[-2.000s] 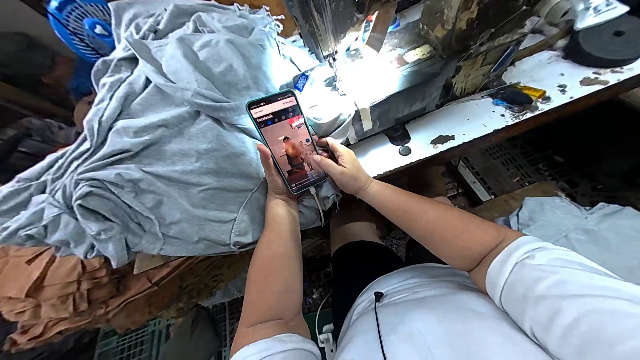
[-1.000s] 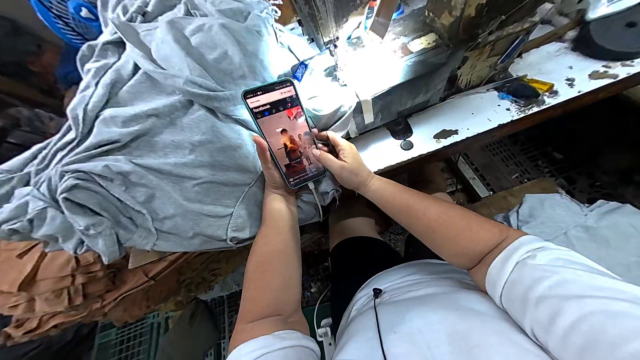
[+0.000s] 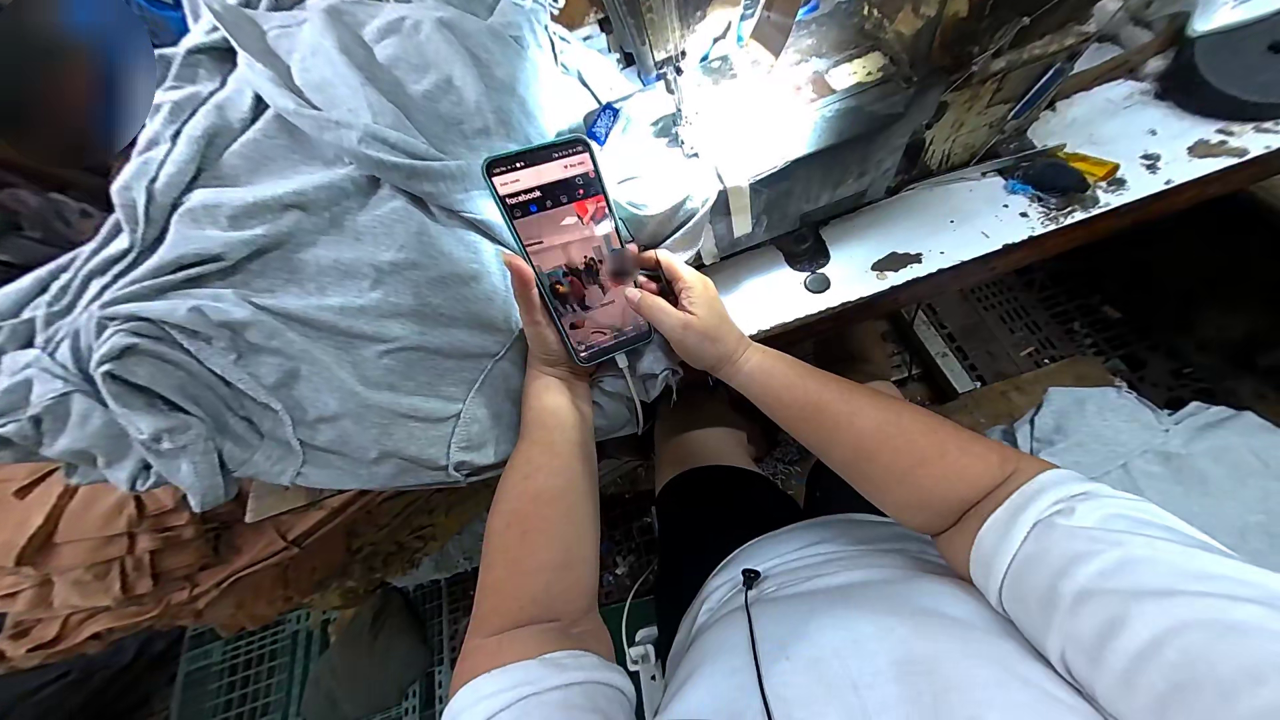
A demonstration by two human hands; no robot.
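A smartphone [image 3: 575, 235] in a teal-edged case, its screen lit with a social media feed and a picture, lies tilted in my left hand [image 3: 548, 325], whose palm is behind its lower left side. My right hand [image 3: 692, 312] is at the phone's lower right edge, with the thumb over the screen and the fingers curled. A white charging cable [image 3: 630, 390] runs down from the bottom of the phone. Beneath and left of the phone spreads a heap of grey knit fabric [image 3: 350, 250]. Just beyond it, the needle area of a sewing machine [image 3: 675, 90] is brightly lit.
The worn white table edge [image 3: 920, 240] runs to the right, with a yellow and black small tool [image 3: 1085, 170] on it. Brown fabric pieces [image 3: 80, 540] are stacked at lower left. Pale grey cloth [image 3: 1150, 460] lies at right, near plastic crates [image 3: 240, 660] seen low left.
The picture on the phone's screen has changed. Both hands stay at the phone, in much the same place.
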